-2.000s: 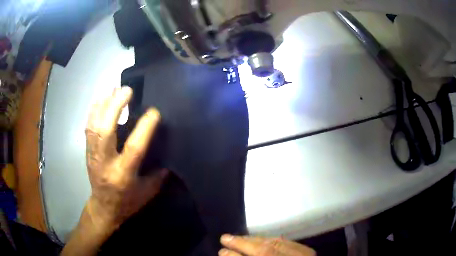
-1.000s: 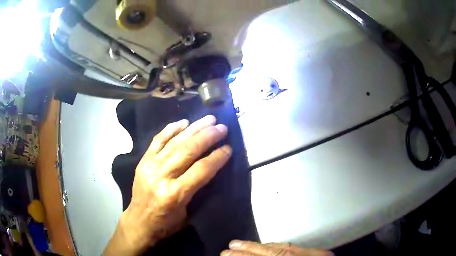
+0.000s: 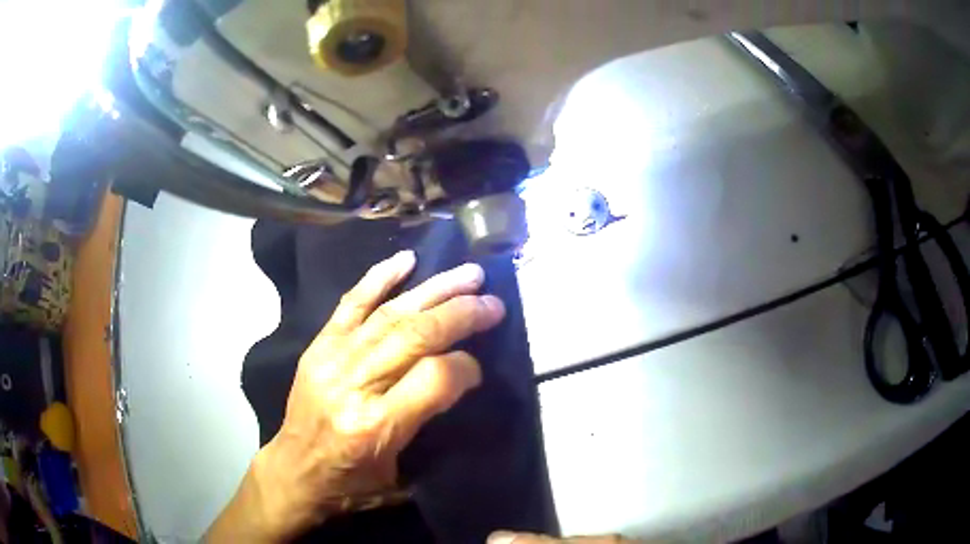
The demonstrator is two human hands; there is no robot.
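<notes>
A dark cut panel (image 3: 479,446) lies on the white machine bed, its long right edge running up to the machine's needle area. My left hand (image 3: 372,383) lies on the panel, palm down, fingers spread a little, fingertips just below the grey knob (image 3: 491,223). My right hand (image 3: 548,539) is mostly cut off by the bottom edge; only a bit of finger shows at the panel's right edge. The sewing machine head (image 3: 425,159) covers the panel's upper end. The presser foot and needle are hidden behind the knob.
Black-handled shears (image 3: 899,266) lie on the right of the table (image 3: 659,425). A round metal disc (image 3: 587,210) sits on the bed right of the needle area. A yellowish dial (image 3: 360,37) is on the machine head. The orange-brown table edge (image 3: 94,372) and mixed items are at the left.
The view has shifted, showing more of the machine head than at first. My left hand has moved right from the panel's left side onto its middle. Less of my right hand shows.
</notes>
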